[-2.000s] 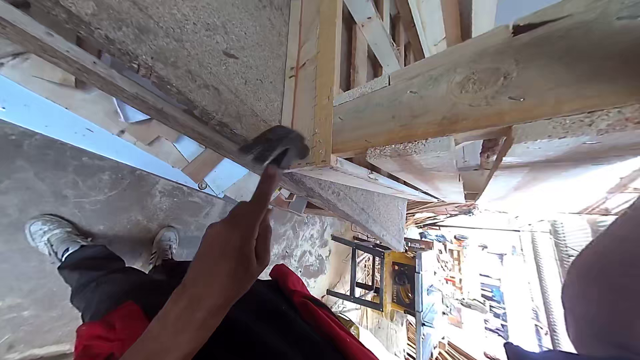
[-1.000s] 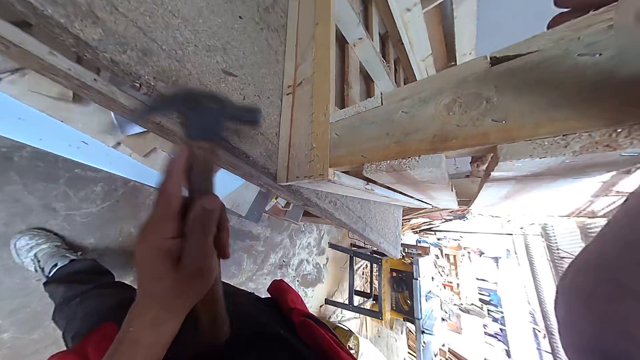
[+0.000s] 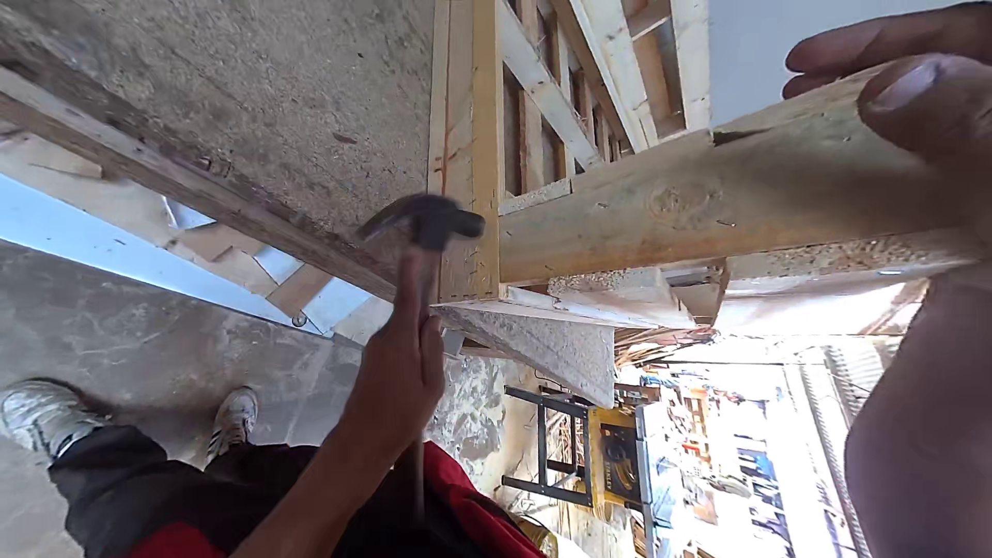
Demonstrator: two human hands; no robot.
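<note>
My right hand point(image 3: 399, 353) grips the wooden handle of a claw hammer point(image 3: 434, 221). The slightly blurred hammer head appears over the corner of a pale timber frame point(image 3: 473, 263), where small metal fasteners show; whether it touches is unclear. At the upper right, my left hand point(image 3: 922, 101) holds the edge of a long wooden board point(image 3: 682, 209), thumb on its near face and fingertips beyond its edge. The board's other end meets the timber frame. A rough, speckled panel point(image 3: 310, 93) lies on the frame's other side.
A wooden rail point(image 3: 194, 186) runs along the panel's edge, beside offcuts point(image 3: 298, 291) and a pale blue strip point(image 3: 147, 260). Slatted timber framing point(image 3: 542, 85) stands behind the board. A Stanley stand with black legs point(image 3: 616, 457) is at the lower right. My shoes point(image 3: 232, 422) are on the concrete floor.
The hammer has swung from over the rail and panel to the frame corner since one second ago. More of my left hand has come into view on the board.
</note>
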